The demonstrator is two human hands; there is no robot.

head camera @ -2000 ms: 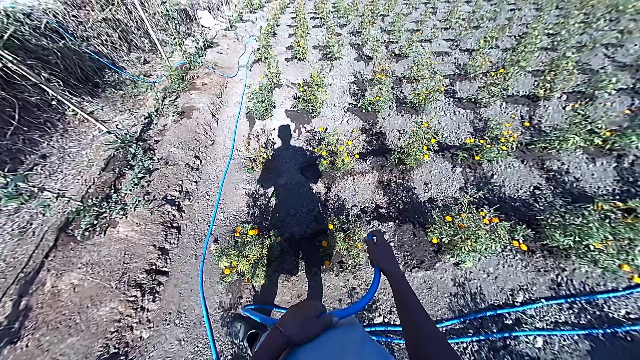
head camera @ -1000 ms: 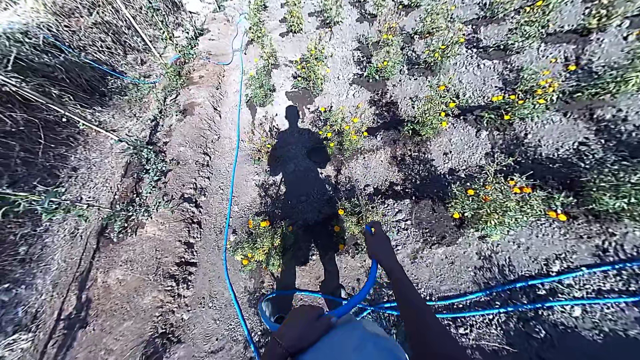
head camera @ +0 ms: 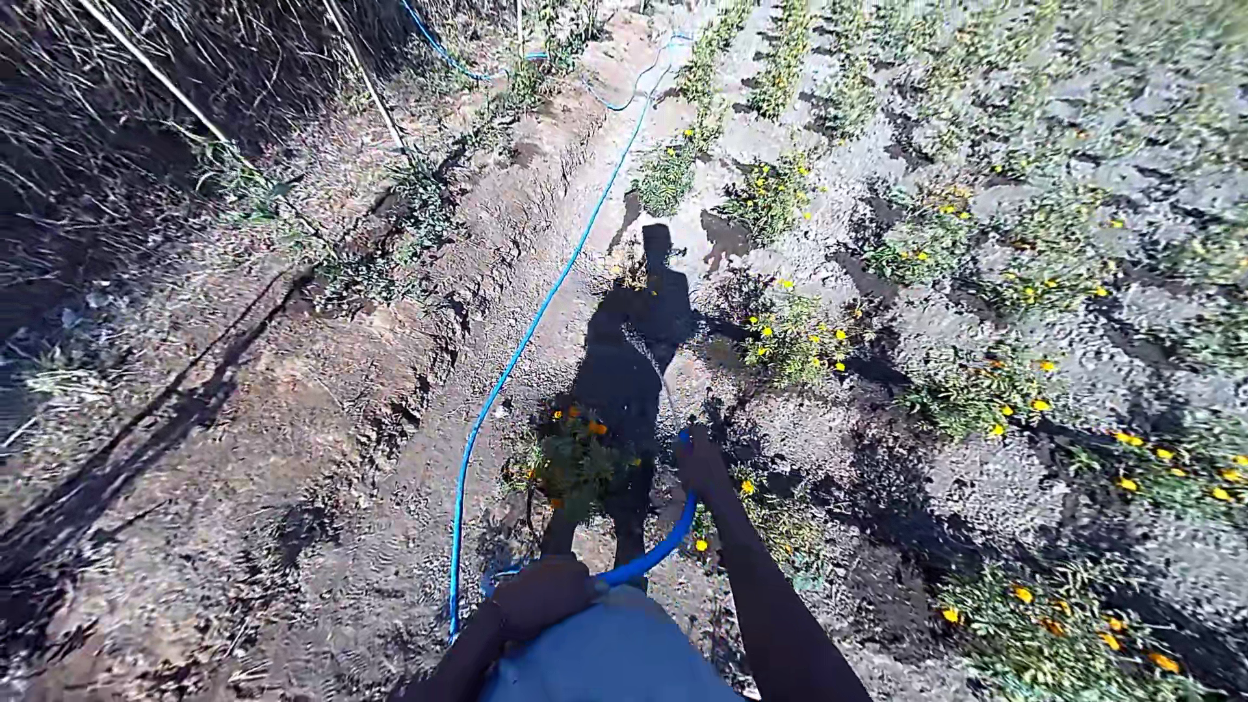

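My right hand [head camera: 700, 463] grips a blue hose [head camera: 673, 538] close to its end, and a thin stream of water [head camera: 648, 359] comes out toward the ground ahead. Lower down, my left hand [head camera: 544, 595] is closed around the same hose at my waist, in front of my light blue clothing. The hose curves between the two hands. A marigold plant with orange blooms [head camera: 575, 453] stands in my shadow, ahead of my left hand. Another marigold plant [head camera: 798, 336] with yellow blooms grows beyond my right hand.
More blue hose [head camera: 526, 336] runs along the dirt path at the left of the rows. Marigold plants [head camera: 1068, 634] in rows fill the right side. Dry brush [head camera: 127, 127] and leaning poles [head camera: 366, 73] stand at the upper left. Wet patches of soil lie among the plants.
The view has swung left. My right hand still holds the hose end, and a water stream now shows ahead of it. The hose lengths seen at the right before are out of view.
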